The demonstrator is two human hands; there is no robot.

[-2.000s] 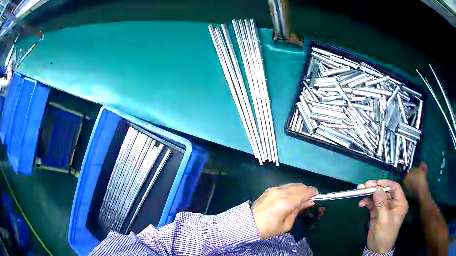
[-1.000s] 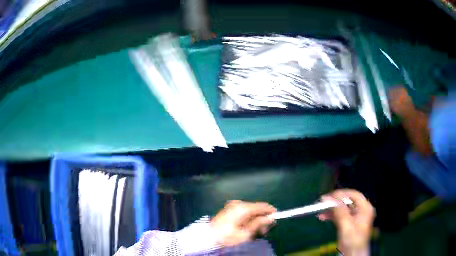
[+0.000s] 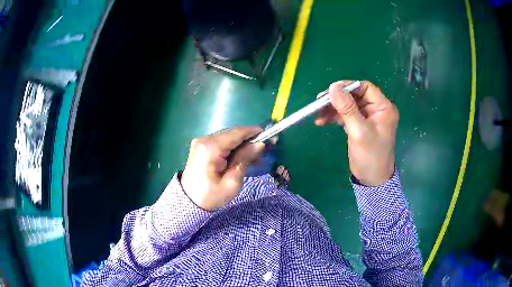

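A silvery short tube (image 3: 300, 114) is held between both hands in front of my body, tilted up to the right. My left hand (image 3: 222, 165) grips its lower left end between thumb and fingers. My right hand (image 3: 365, 126) pinches it near its upper right end with thumb and fingers, and the tip shows past the thumb. My fingers hide part of the tube's left end.
The green bench (image 3: 56, 143) runs along the left, with a black tray of loose short tubes (image 3: 31, 140) and long tubes (image 3: 42, 230) on it. A dark round stool (image 3: 233, 28) stands ahead on the green floor (image 3: 320, 185), beside a yellow line (image 3: 292, 61).
My view has swung right, away from the bench, so the bench and tray now lie at the far left. The blue crate is out of view. Both hands still hold the tube.
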